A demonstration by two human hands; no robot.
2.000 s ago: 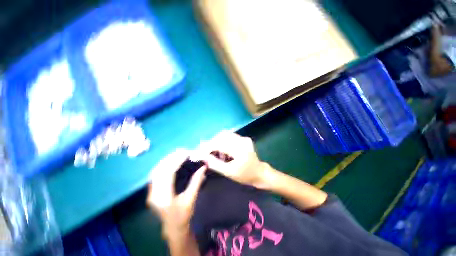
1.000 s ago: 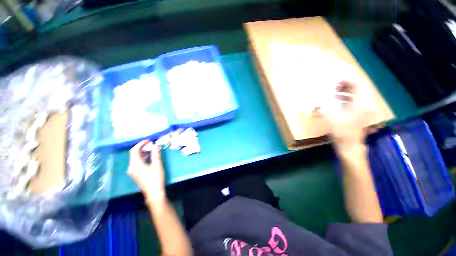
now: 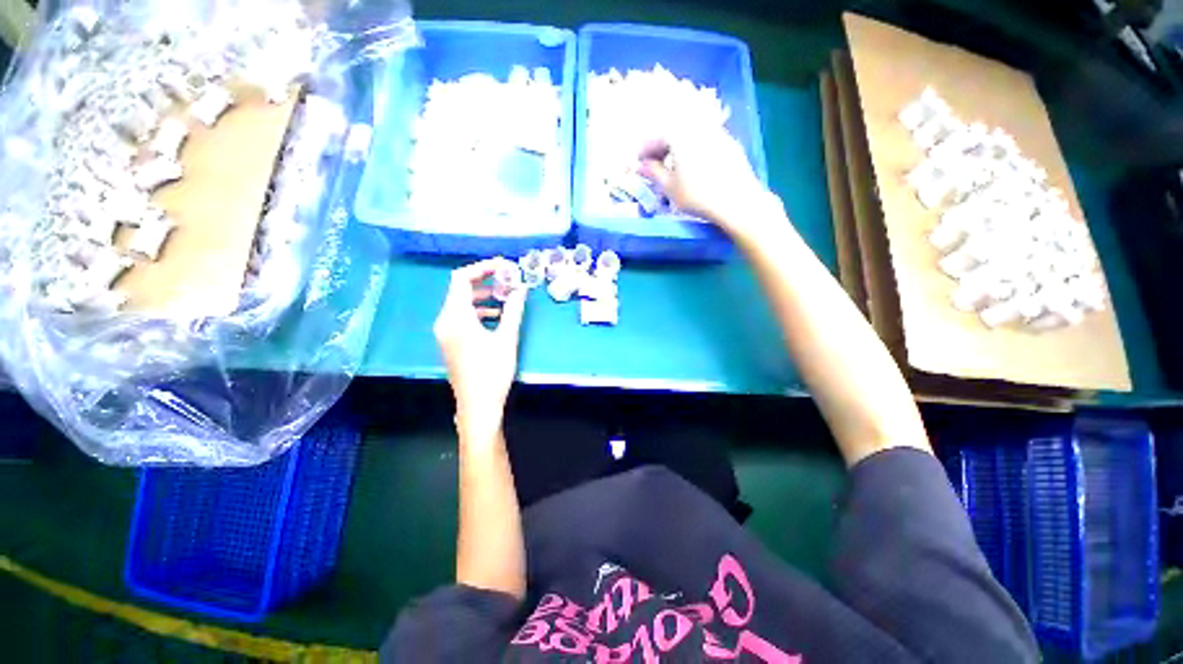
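Observation:
My left hand (image 3: pixel 480 322) holds a white plastic housing (image 3: pixel 503 275) between thumb and fingers, at the left end of a loose cluster of white housings (image 3: pixel 568 275) on the bench. My right hand (image 3: pixel 701 169) reaches into the right blue bin (image 3: pixel 742 130), with its fingertips at the small white pieces (image 3: pixel 636 110); whether it grips one I cannot tell. The left blue bin (image 3: pixel 389 156) also holds small white pieces. Finished white parts (image 3: pixel 1005 227) lie in close rows on the cardboard sheets (image 3: pixel 1090 357) at right.
A clear plastic bag (image 3: pixel 195 415) at left holds white housings around a cardboard strip (image 3: pixel 227 221) and hangs over the bench's front edge. Blue crates stand below the bench at left (image 3: pixel 240 519) and right (image 3: pixel 1090 519). Dark items (image 3: pixel 1155 247) are at the far right.
My right hand has moved left from over the cardboard into the right bin. My left hand stays by the housing cluster. The view has shifted and is sharper, showing the parts on the cardboard.

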